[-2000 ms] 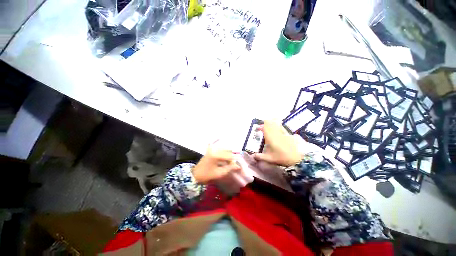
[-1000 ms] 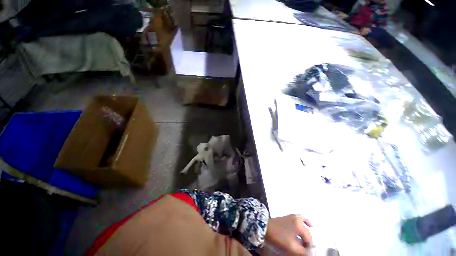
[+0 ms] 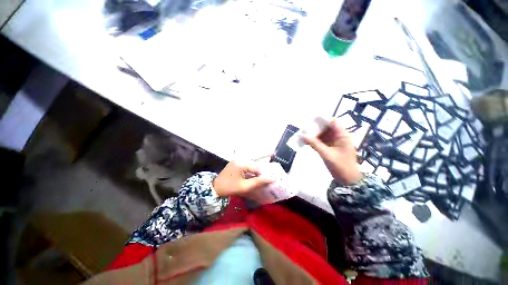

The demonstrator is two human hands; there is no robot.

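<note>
My left hand [image 3: 240, 179] holds a limp whitish-pink label sheet [image 3: 276, 186] near the table edge. My right hand [image 3: 336, 149] is raised just right of the black tag, with a small white label [image 3: 301, 139] at its fingertips. A black tag [image 3: 286, 149] with a pale dotted border lies between my hands, its visible centre dark. The label partly overlaps it in view; I cannot tell if they touch. Labelled tags [image 3: 391, 121] with black borders and white centres lie in a large scattered pile to the right.
A phone [image 3: 352, 15] stands in a green tape roll [image 3: 337, 43] at the back. A plastic bag [image 3: 131, 15] and white papers [image 3: 159, 69] lie at upper left. A thin rod [image 3: 419, 53] lies upper right. A grey disc [image 3: 421, 212] is below the pile. Bagged scraps [image 3: 161, 161] are on the floor.
The view turned left towards the floor boxes, then back to the table. Compared with the oldest frame, the tag between my hands shows a dark centre, and my right hand is raised off it.
</note>
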